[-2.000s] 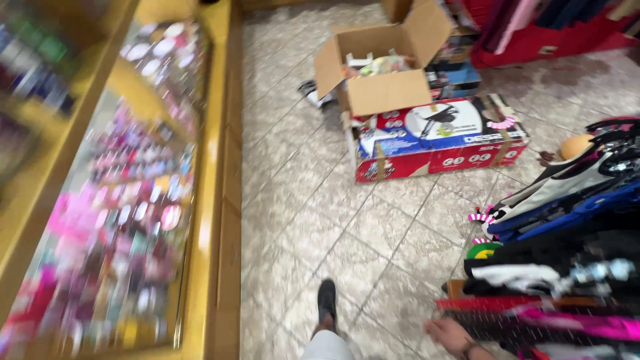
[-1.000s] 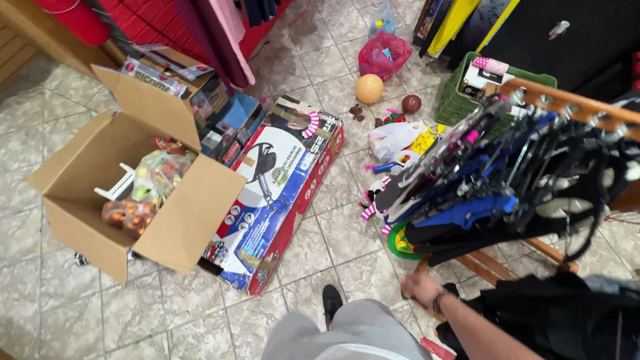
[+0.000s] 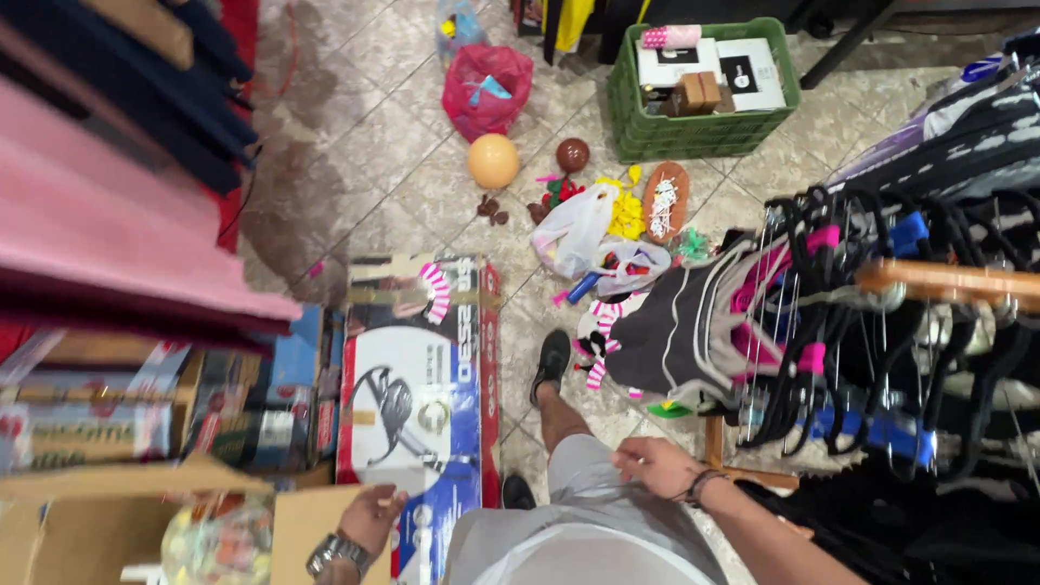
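Note:
My left hand [image 3: 370,517], with a metal watch at its wrist, hangs over the long printed cardboard box [image 3: 414,390], fingers loosely bent and nothing seen in them. Beside it is a flap of the open cardboard box [image 3: 325,532], which holds plastic bags of mixed items [image 3: 219,536]. My right hand [image 3: 660,467], wearing a dark bracelet, is above my grey shorts with curled fingers; whether these are closed cannot be told. Ahead on the tiles lie white plastic bags [image 3: 573,231], yellow balloons [image 3: 624,213], an orange balloon [image 3: 492,161] and a brown balloon [image 3: 573,154].
A rack of clothes on hangers [image 3: 812,325] stands at right. Pink and dark garments [image 3: 122,203] hang at left above stacked boxes [image 3: 89,431]. A green plastic crate [image 3: 699,134] holds boxes. A pink plastic bag [image 3: 487,93] lies on the tiled floor.
I have walked forward between the long box and the clothes rack. My left hand has come into view, and the glass display case seen earliest is out of view.

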